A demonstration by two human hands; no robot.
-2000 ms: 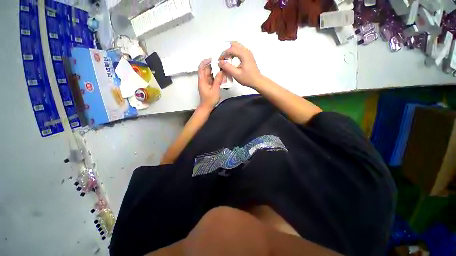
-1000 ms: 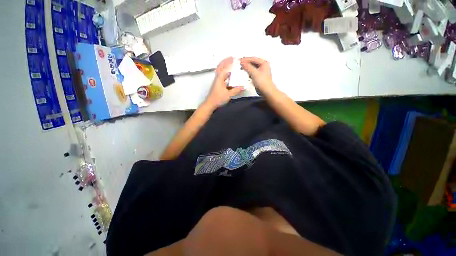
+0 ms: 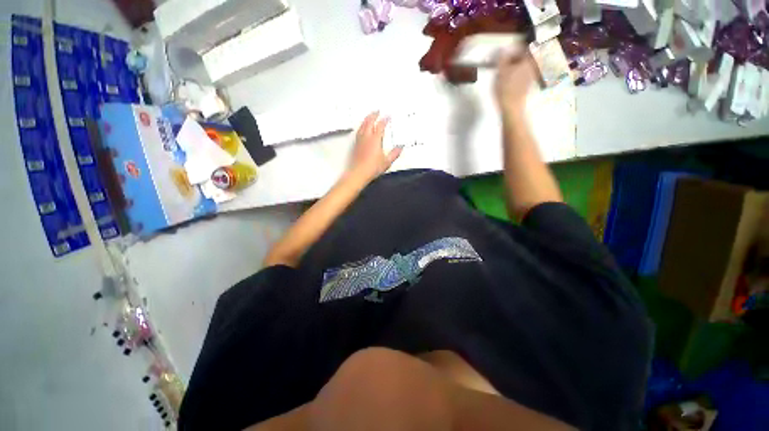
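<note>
My left hand (image 3: 371, 150) rests on the table near the front edge, thumb and fingers spread around a white, overexposed area; whether it grips a carton is unclear. My right hand (image 3: 514, 77) is blurred, reaching forward to the right, its fingers on a small white carton (image 3: 487, 50) above the dark red-brown cloth (image 3: 440, 49). A pale row of small cartons (image 3: 308, 118) lies left of my left hand, washed out by glare. Purple-pink bottles (image 3: 637, 77) and white unit boxes (image 3: 746, 87) are heaped at the far right.
Long white boxes (image 3: 255, 50) lie at the far left. A black flat rectangle (image 3: 251, 135) is beside a yellow can (image 3: 234, 175) on a light blue carton (image 3: 139, 168). Blue label strips (image 3: 32, 126) and tiny black-capped bottles (image 3: 135, 324) are further left. The table edge is close to my body.
My hands were together around a small white item. My right hand has moved forward and right to a white carton near the heap; my left hand stays near the table edge.
</note>
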